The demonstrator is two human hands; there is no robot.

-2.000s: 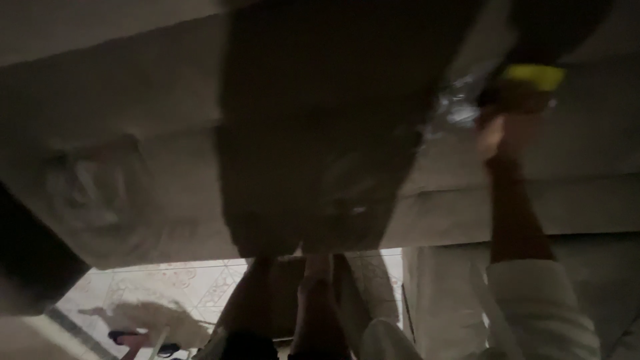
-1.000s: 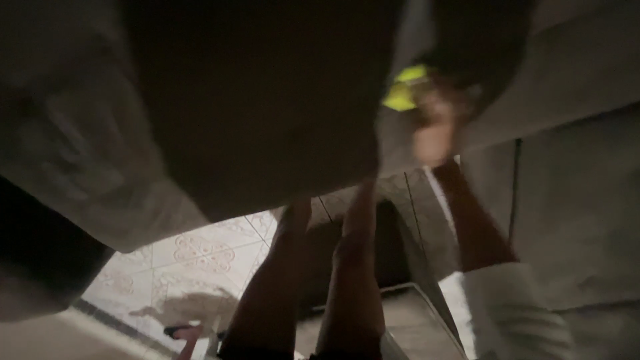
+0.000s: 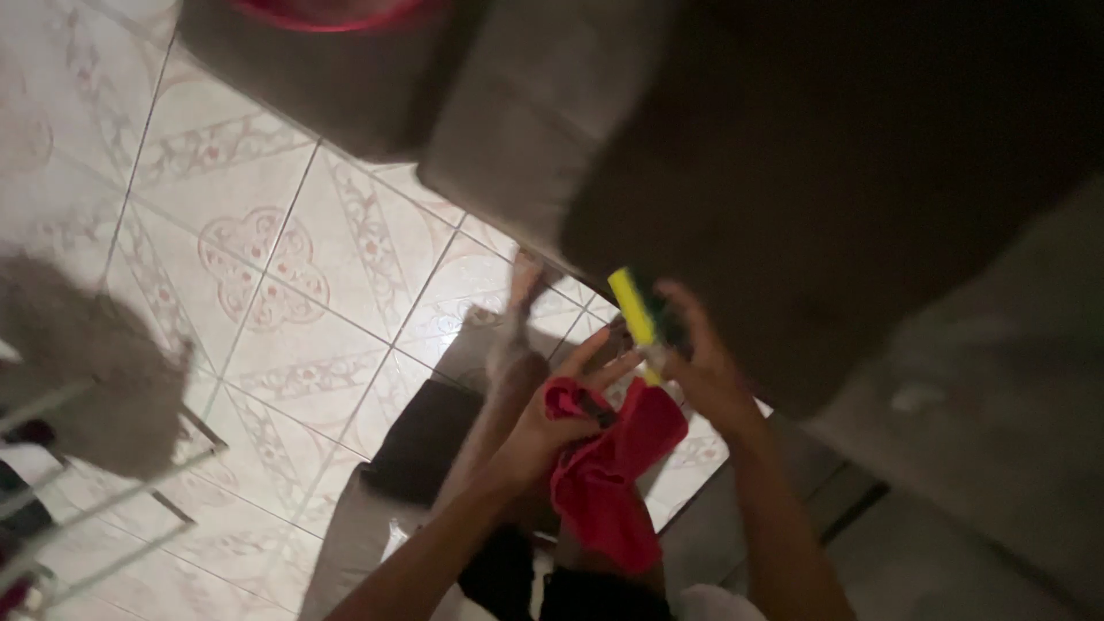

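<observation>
A crumpled red cloth [image 3: 608, 474] hangs from my left hand [image 3: 552, 423], gripped near the thumb, while some of its fingers stretch toward the other hand. My right hand [image 3: 703, 371] is closed around a dark object with a bright yellow edge [image 3: 634, 306]; blur and dim light hide what kind of thing it is. The yellow part lies close to the left fingertips and just above the cloth. Both hands are over my lap, beside the edge of a grey-brown upholstered seat [image 3: 535, 185].
A pink-red round rim [image 3: 332, 21] shows on the upholstery at the top. Patterned floor tiles [image 3: 263, 267] lie to the left, with a metal-framed rack [image 3: 112, 492] at the lower left. A small pale object [image 3: 914, 397] rests on the fabric at right.
The view has swung toward the tiled floor. My left hand and the red cloth have come into sight. My right hand has moved from over the upholstery to beside the left hand, still with the yellow-edged object.
</observation>
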